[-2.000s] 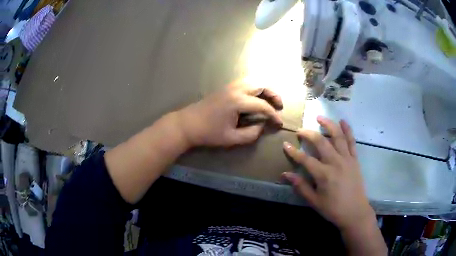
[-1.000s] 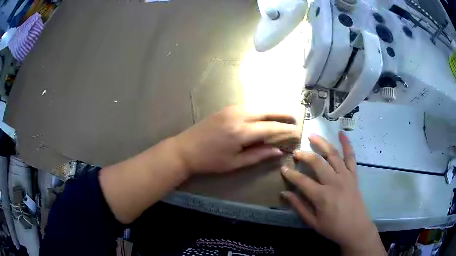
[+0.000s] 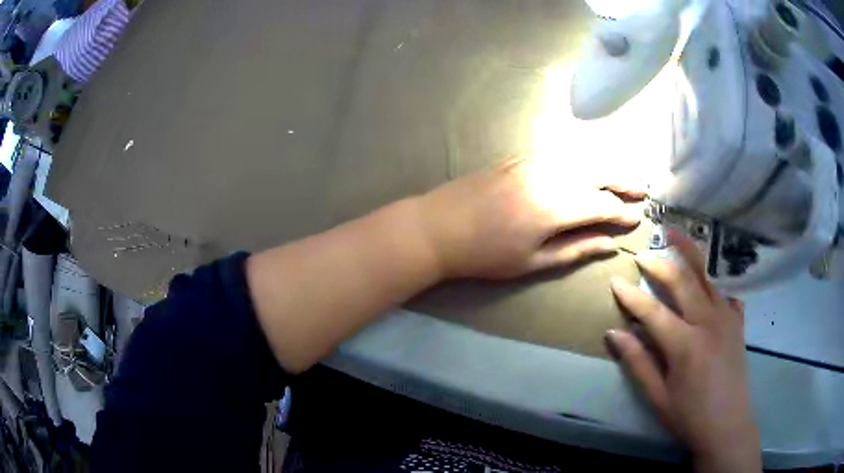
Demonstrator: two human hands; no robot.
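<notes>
The brown garment panel (image 3: 278,120) lies flat across the table, its right edge at the presser foot (image 3: 656,226). A faint pocket outline shows on it, partly lost in glare. My left hand (image 3: 518,222) lies on the panel, fingers together, fingertips just left of the foot. My right hand (image 3: 689,342) is at the panel's right edge, fingers bent and spread, fingertips on the cloth just in front of the foot. Whether the right fingers pinch the edge cannot be told. The needle is not clear.
The white sewing machine head (image 3: 740,120) stands at the right. The lamp (image 3: 625,69) glares above my left hand. The white table edge (image 3: 481,369) curves along the front. Striped cloth (image 3: 91,42) is at the upper left, cloth bundles (image 3: 42,305) at the lower left.
The machine, panel and both hands appear further right in the view. My fingertips are now close beside the presser foot; earlier they were further in front of it.
</notes>
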